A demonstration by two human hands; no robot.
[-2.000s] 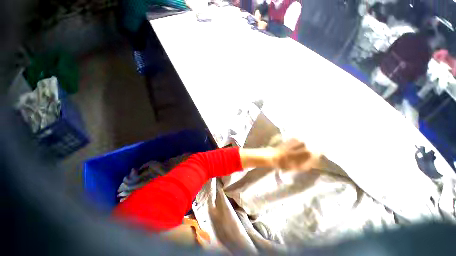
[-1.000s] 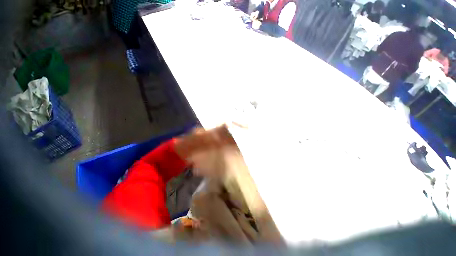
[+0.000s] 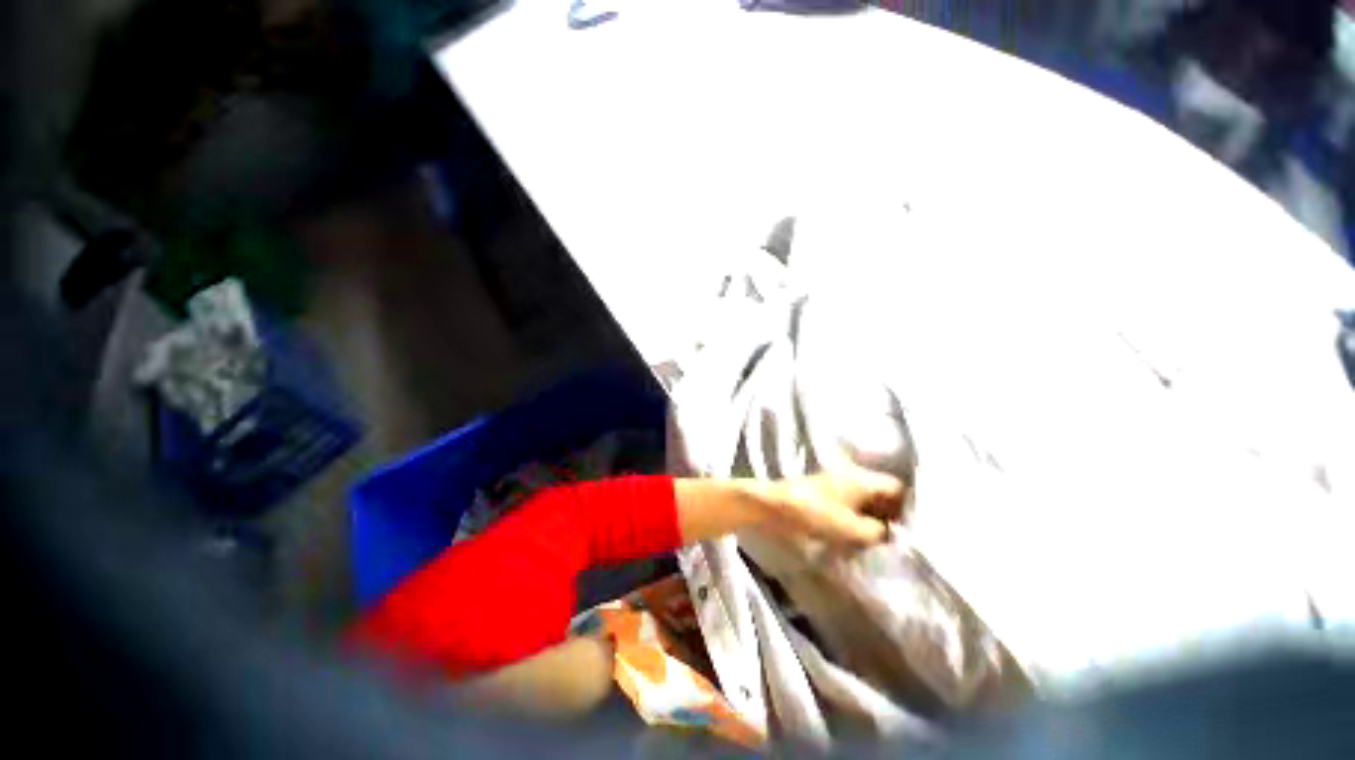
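Note:
A pale grey-beige garment (image 3: 773,401) lies bunched over the near left edge of the white table and hangs down towards my lap. A strip with small dark dots, like a button placket (image 3: 709,609), shows on its hanging part. My left hand (image 3: 840,505), at the end of a red sleeve, is over the garment with its fingers curled on the cloth. The fingertips are partly hidden and washed out by glare. My right hand is not in view. No snips can be seen.
The long white table (image 3: 1040,297) runs away ahead and to the right. A large blue bin (image 3: 409,512) with greyish cloth stands at left below the table edge. A smaller blue crate (image 3: 297,431) with pale cloth stands farther left. An orange-patterned apron (image 3: 661,668) shows at my lap.
My left hand has moved from beside the table edge, right over the table. The garment, earlier bunched at the edge, now lies partly on the tabletop. The camera view has shifted too.

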